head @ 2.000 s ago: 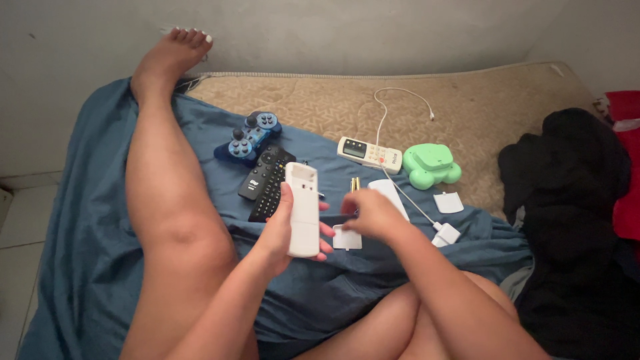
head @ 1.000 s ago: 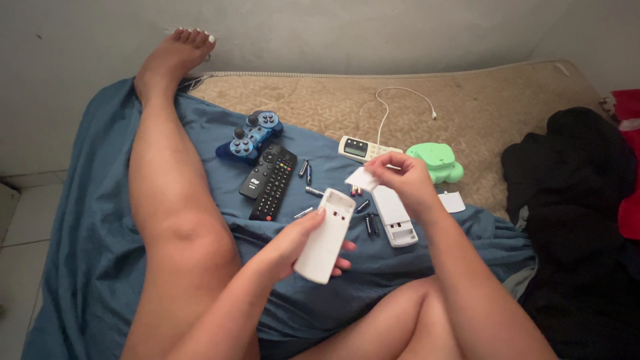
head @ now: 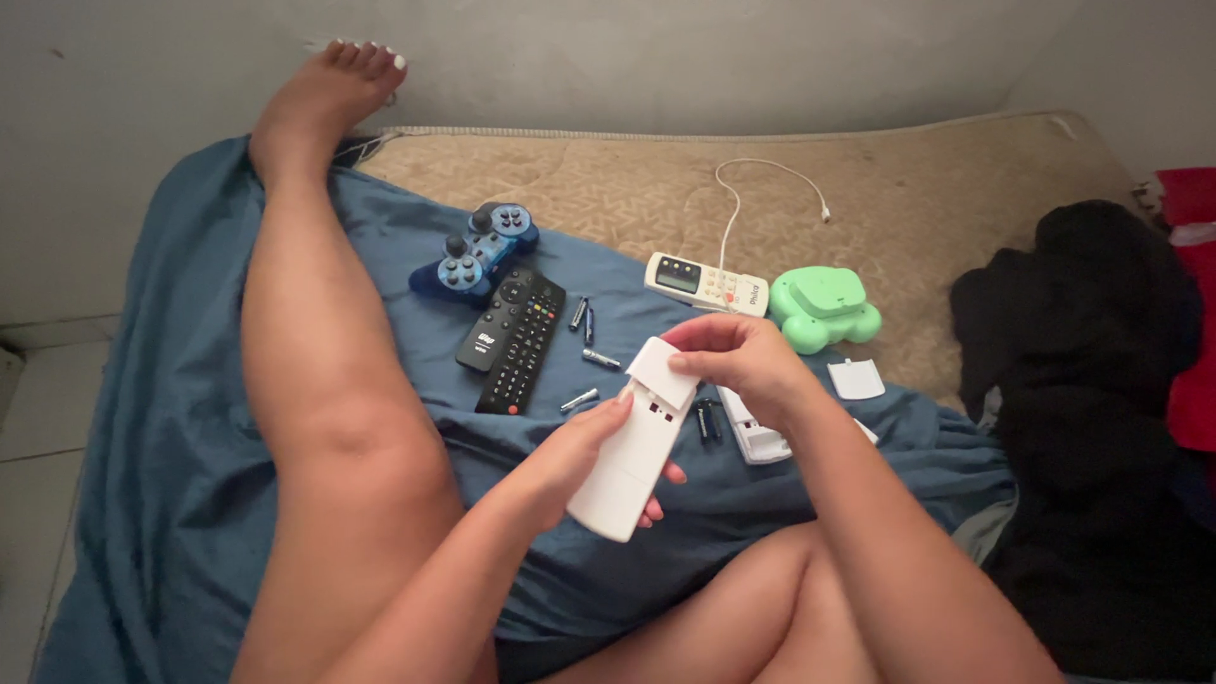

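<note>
My left hand (head: 579, 456) grips a white remote control (head: 632, 475), its back facing up and part of its battery compartment showing. Between thumb and fingers, my right hand (head: 746, 366) holds a white battery cover (head: 662, 373) against the remote's upper end, partly over the compartment. Behind my right hand lies a second white remote (head: 760, 445) with its compartment uncovered, beside dark batteries (head: 708, 421). Several more batteries (head: 600, 359) are scattered on the blue cloth left of the held remote. Another white cover (head: 856, 379) lies flat at the right.
A blue game controller (head: 480, 249) and a black remote with a keypad (head: 513, 340) lie at the left. Farther back are a cream air-conditioner remote (head: 706, 284), a white cable (head: 736, 204) and a green plastic object (head: 825, 309). Black clothing (head: 1083, 380) is heaped at the right.
My right hand has brought the small white cover from above the second remote onto the upper end of the held remote. The held remote was tilted less two seconds ago.
</note>
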